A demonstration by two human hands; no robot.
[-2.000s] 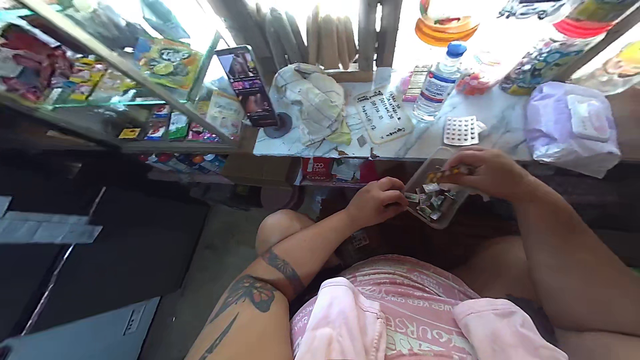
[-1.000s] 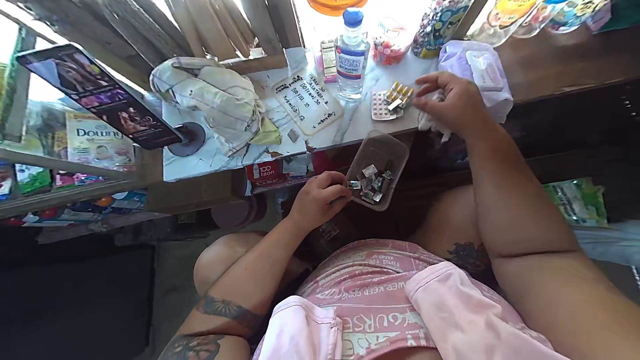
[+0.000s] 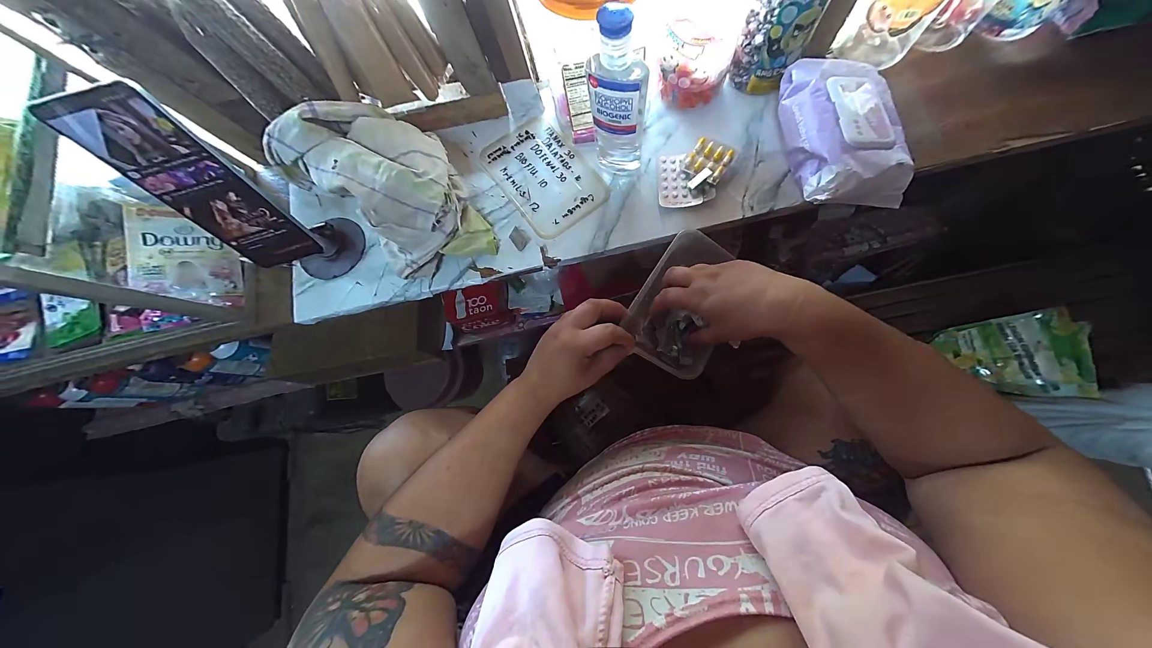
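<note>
My left hand [image 3: 585, 349] grips the left edge of a clear plastic container [image 3: 688, 245], which is tilted over my lap. Inside the container lie several small silvery foil pieces [image 3: 670, 337]. My right hand [image 3: 715, 295] reaches into it with bent fingers among the pieces; whether it pinches one is hidden. On the marble-patterned counter above, a blister pack of yellow capsules [image 3: 709, 160] rests partly over a blister pack of pale tablets [image 3: 673, 184]. To their left lies a white plastic lid with handwriting [image 3: 546, 184].
A clear alcohol bottle [image 3: 617, 99] stands behind the lid. A purple pack of wipes [image 3: 846, 130] sits at the right. A crumpled cloth [image 3: 369, 175] and a phone on a stand [image 3: 180, 171] are at the left. The counter's front edge [image 3: 630, 255] runs just above my hands.
My right hand has moved from beside the blister packs on the counter down into the container. The yellow capsules, by my right hand inside the container two seconds ago, now lie on the counter.
</note>
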